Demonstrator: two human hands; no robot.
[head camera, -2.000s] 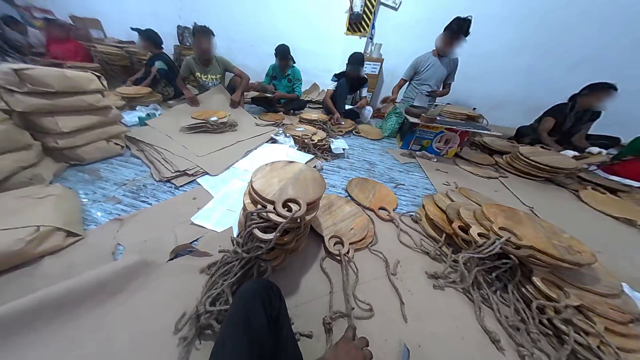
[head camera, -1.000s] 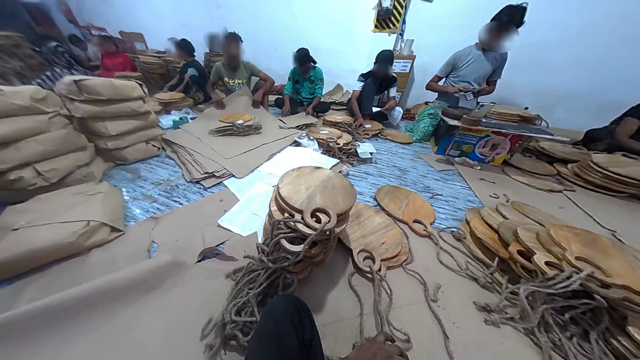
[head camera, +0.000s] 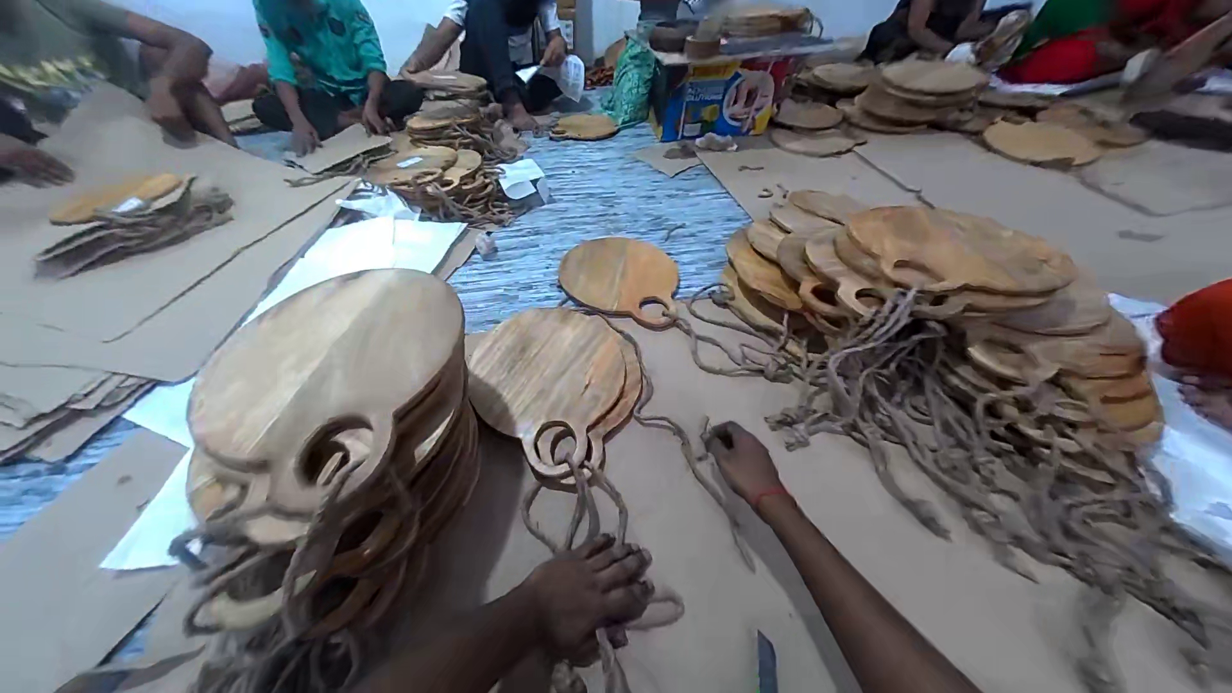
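Round wooden boards with ring-shaped handles and rope loops lie on brown paper. Low in the middle, my left hand (head camera: 589, 592) is closed around the rope (head camera: 582, 500) of a small pile of round boards (head camera: 549, 371). Right of that pile, my right hand (head camera: 741, 460) has its fingertips at a rope (head camera: 679, 428); whether it grips it is unclear. One single round board (head camera: 619, 276) lies just beyond. A tall stack of boards (head camera: 327, 366) stands left of my left hand, and a wide heap of boards (head camera: 953, 250) with tangled ropes lies to the right.
A dark flat strip (head camera: 766, 662) lies on the paper near me. White sheets (head camera: 385, 245) and cardboard sheets (head camera: 192, 308) are at the left. Farther off are a printed carton (head camera: 717, 96), more boards (head camera: 929, 77) and several seated people. A person's foot shows at the right edge.
Both my hands and forearms are now in view; before, only part of one hand showed at the bottom edge. The view has moved closer and tilted down over the boards.
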